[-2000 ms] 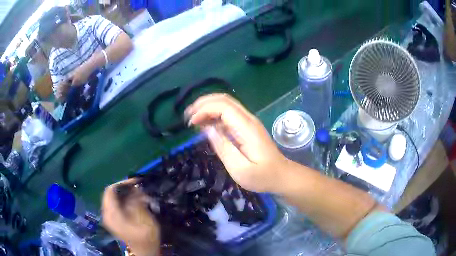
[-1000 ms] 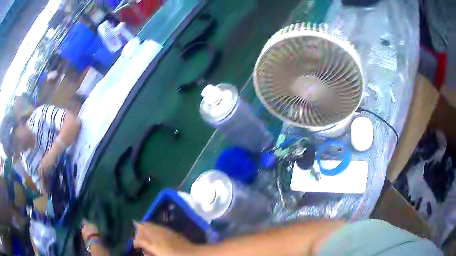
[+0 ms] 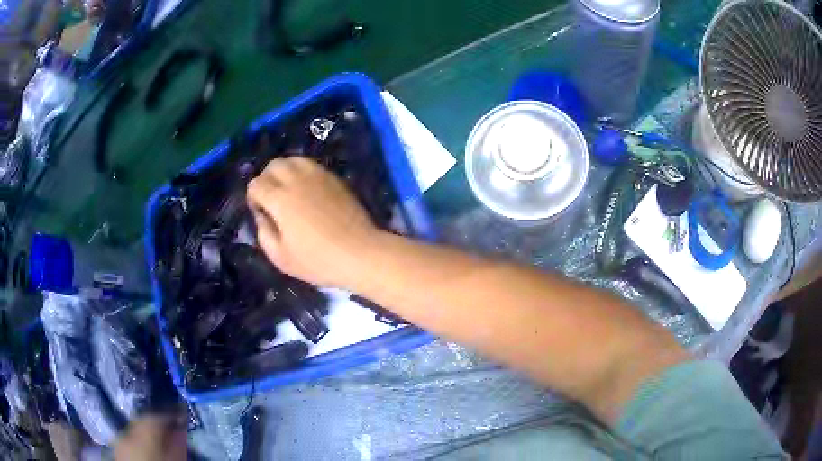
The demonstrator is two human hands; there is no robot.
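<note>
A blue-rimmed bin (image 3: 297,371) holds a heap of small black plastic parts (image 3: 212,297), with some of its white bottom showing at the front. My right hand (image 3: 311,216) reaches into the bin, fingers down and curled among the black parts; whether it holds one is hidden. My left hand (image 3: 151,439) is blurred and cut off at the bottom edge, left of the bin; what it holds, if anything, cannot be told.
Black curved bands (image 3: 185,90) lie on the green belt (image 3: 243,63). Right of the bin stand two silver cans (image 3: 527,160), a fan (image 3: 775,108), and a white block (image 3: 689,270) with a blue ring (image 3: 712,232). Left are a blue-capped bottle (image 3: 51,263) and clear plastic bag (image 3: 104,360).
The view has swung back from the fan side to over the bin. My right hand has moved into the black parts. My left hand is now low at the bottom edge.
</note>
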